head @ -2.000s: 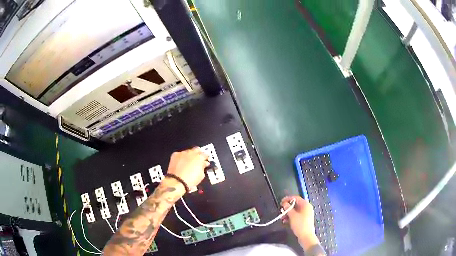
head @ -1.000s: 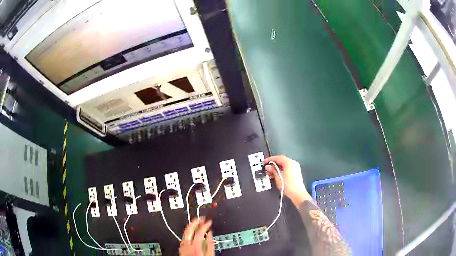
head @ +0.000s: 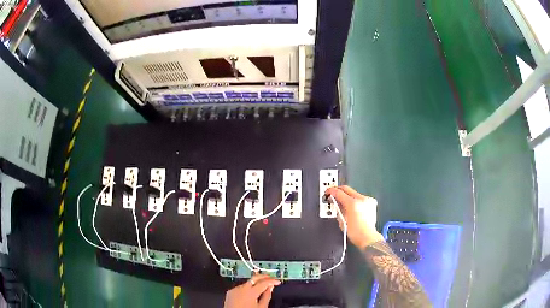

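Note:
A black fixture board [head: 223, 144] carries a row of white AC sockets [head: 292, 209] with black power adapters [head: 253, 195] in them. White test cables [head: 202, 228] loop from the adapters to two green connector boards [head: 228, 269]. My right hand [head: 357, 212] is at the rightmost socket, fingers around a black adapter and the end of its white cable; the fingertips partly hide them. My left hand [head: 248, 292] is at the near edge of the right green board, fingertips close together; whether it holds anything cannot be told.
A blue tray [head: 449, 240] with rows of black adapters [head: 403, 245] lies at the lower right. A beige rack unit [head: 175, 72] and part of a screen stand behind the board. Yellow-black tape [head: 71, 144] runs along the floor at the left, beside a white panel [head: 27, 114].
My right hand moved from beside the blue tray to the rightmost socket with the cable and stays there. My left hand went from the sockets to the right green board. The view has turned.

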